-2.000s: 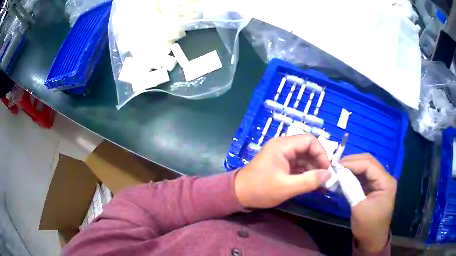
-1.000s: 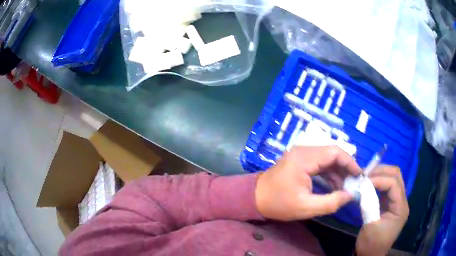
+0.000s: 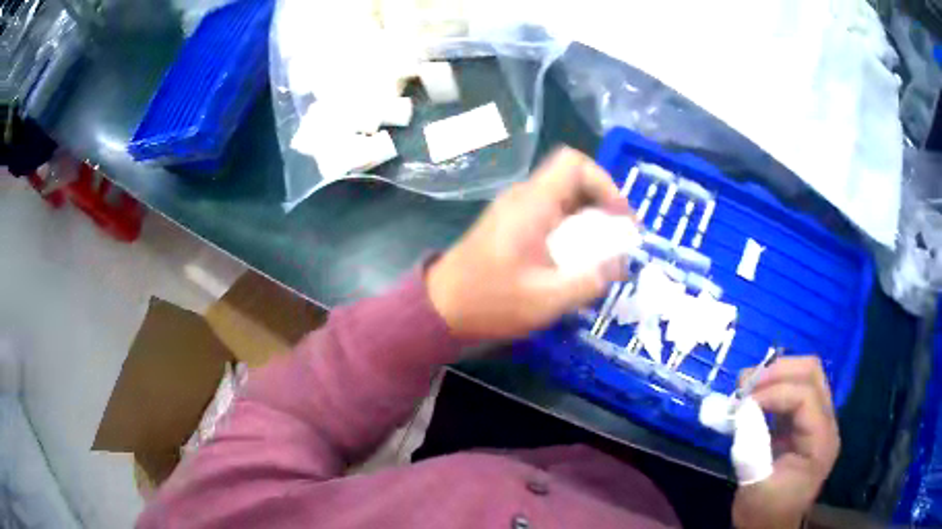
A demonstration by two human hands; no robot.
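Observation:
My left hand (image 3: 516, 253) is slightly blurred, over the left side of the blue work tray (image 3: 816, 232), with thumb and fingers around a white block (image 3: 591, 244). My right hand (image 3: 801, 424), over the tray's lower right, holds a thin rod (image 3: 757, 374) with a small white fitting (image 3: 716, 410) beside it. A white wrap (image 3: 751, 444) covers a digit of this hand. White stem parts (image 3: 690, 217) lie in rows in the tray, with a heap of small white fittings (image 3: 671, 310) on them. One white piece (image 3: 750, 259) lies apart.
An open clear bag of off-white blocks (image 3: 467, 132) lies beyond my left hand. Stacked blue trays (image 3: 201, 93) stand far left. A large white sheet (image 3: 785, 103) covers the back right. Another blue tray (image 3: 927, 434) is at the right edge. An open carton (image 3: 155, 382) is on the floor.
My left hand has moved away from my right hand, up and to the left, and now holds a white block. Blocks in the bag have shifted. My right hand keeps its rod.

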